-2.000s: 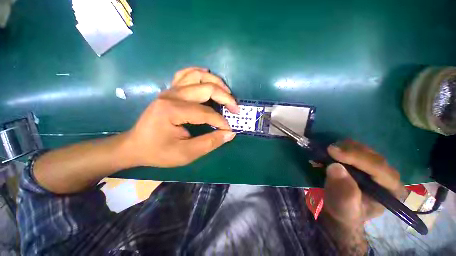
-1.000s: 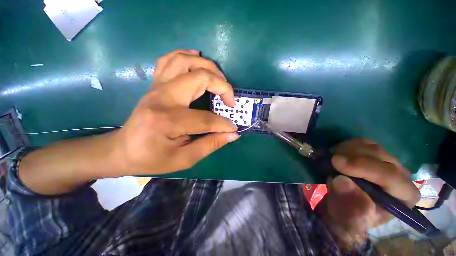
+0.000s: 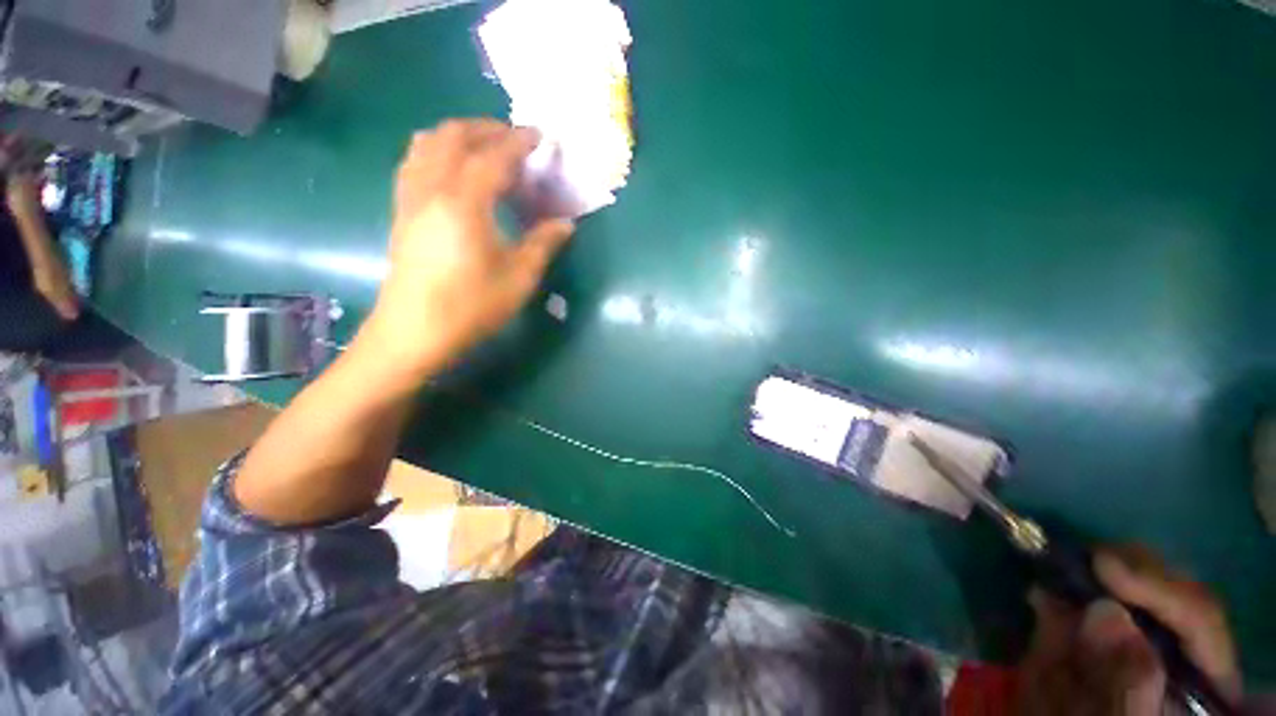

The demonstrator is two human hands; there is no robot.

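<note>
The phone board assembly [image 3: 875, 442] lies tilted on the green mat, with its white keypad area at left and pale grey rectangle at right. My right hand [image 3: 1126, 629] is shut on the black soldering iron [image 3: 1071, 567], at the lower right; its tip is over the grey rectangle. My left hand [image 3: 455, 238] is blurred, with thumb and fingers apart at the lower left edge of the white LCD stack [image 3: 574, 91]; whether they touch a piece is unclear. Solder wire [image 3: 616, 456] lies loose in a curve across the mat.
A solder reel on its stand [image 3: 259, 340] is at left. A grey machine box [image 3: 154, 56] stands at upper left. Another person's arm [image 3: 42, 245] shows at the far left. A small white scrap [image 3: 557, 306] lies on the mat. A round jar [image 3: 1265, 469] is cut off at the right edge.
My left hand has left the keypad area and the solder wire and moved up to the LCD stack. The view has shifted left and turned. The iron tip has moved from the board's middle onto the grey rectangle.
</note>
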